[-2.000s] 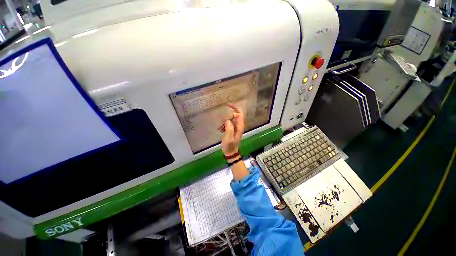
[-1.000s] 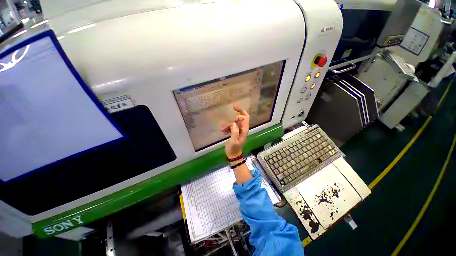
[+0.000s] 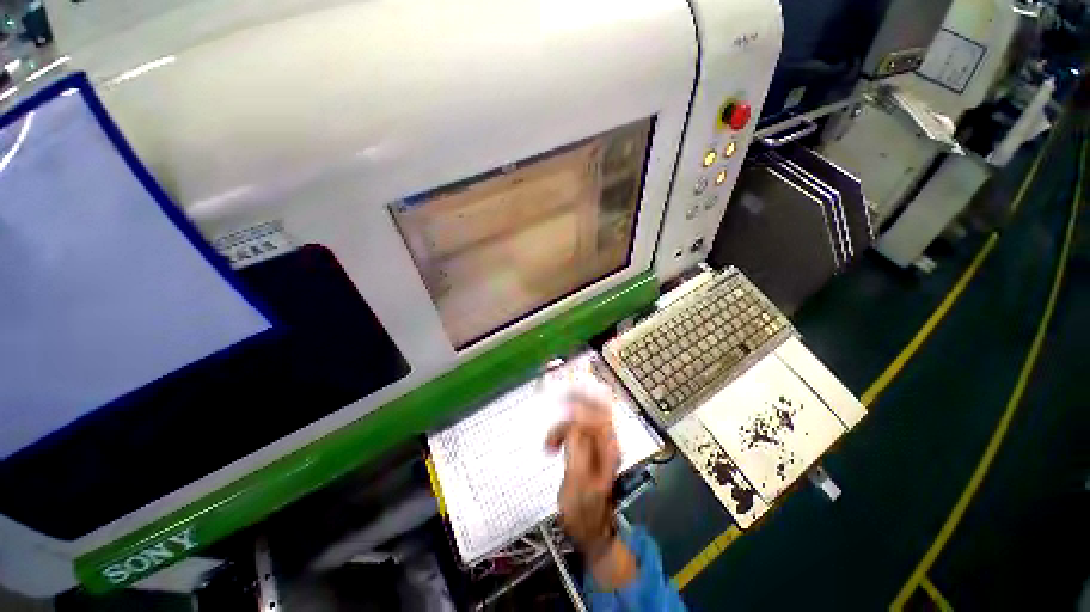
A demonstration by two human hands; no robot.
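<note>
My right hand (image 3: 586, 460), in a blue sleeve, is blurred and hangs over the right part of the printed record sheets (image 3: 496, 460). Its fingers point up and look partly bent. The blur hides whether it holds anything, and I cannot tell whether it touches the paper. The machine touchscreen (image 3: 526, 233) shows a brownish picture above the sheets, with no hand on it. The beige keyboard (image 3: 699, 347) lies right of the sheets on a chipped off-white tray (image 3: 765, 430). My left hand is not in view.
The white machine body (image 3: 418, 84) has a green stripe marked SONY (image 3: 149, 556). A red button (image 3: 735, 115) and lit yellow buttons sit right of the screen. A blue-edged sheet (image 3: 108, 263) hangs at left. Dark panels (image 3: 789, 221) stand behind the keyboard. Yellow lines cross the green floor.
My right hand has moved down from in front of the touchscreen to over the record sheets. The view has shifted slightly, so the screen and keyboard appear farther left and higher.
</note>
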